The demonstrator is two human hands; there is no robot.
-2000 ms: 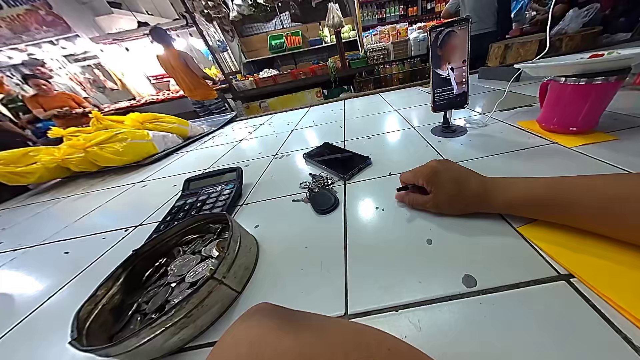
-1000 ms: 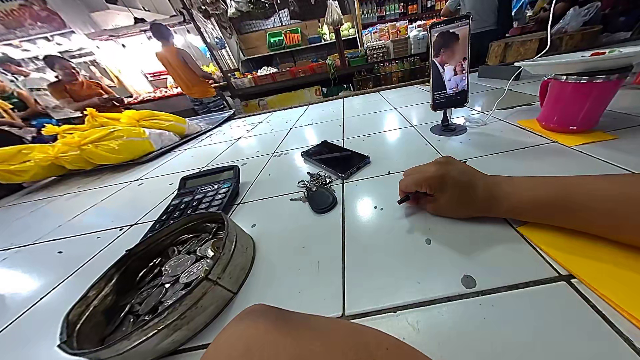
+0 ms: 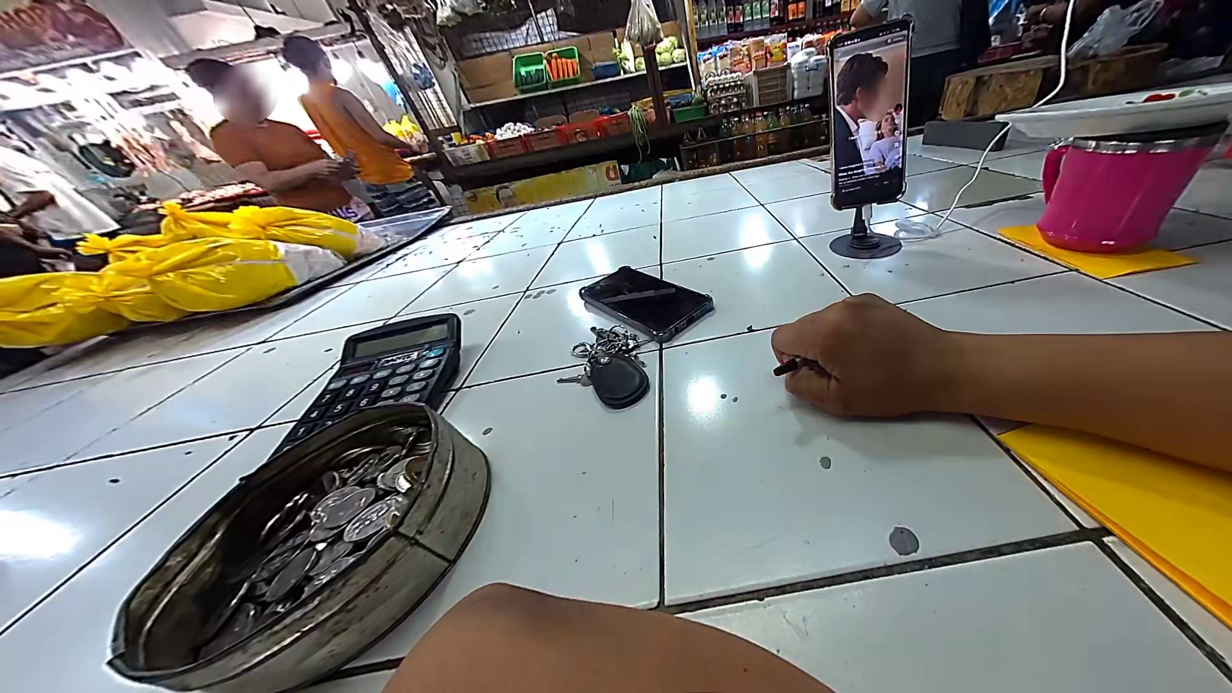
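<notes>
My right hand (image 3: 852, 356) rests on the white tiled counter, closed around a dark stick-like thing whose short end pokes out at the left; the rest is hidden in the fist. To its left lie a black smartphone (image 3: 647, 302) and a bunch of keys with a black oval fob (image 3: 619, 380). Farther left are a black calculator (image 3: 399, 371) and an oval metal tin (image 3: 452, 496) holding coins (image 3: 327, 539). Only bare skin of an arm or a knee shows at the bottom edge; my left hand is outside the frame.
A second phone (image 3: 869, 115) plays a picture on a round-based stand. Near it are a white cable, a pink mug (image 3: 1121, 192) on yellow paper and a white plate (image 3: 1136, 114). Yellow sheets (image 3: 1145, 510) lie under my right forearm. Yellow bundles (image 3: 202, 269) and two people are at the far left.
At the far left, a person in orange who was bent low now stands more upright, beside the other person. My right hand stays at about the same spot. The picture on the standing phone has changed.
</notes>
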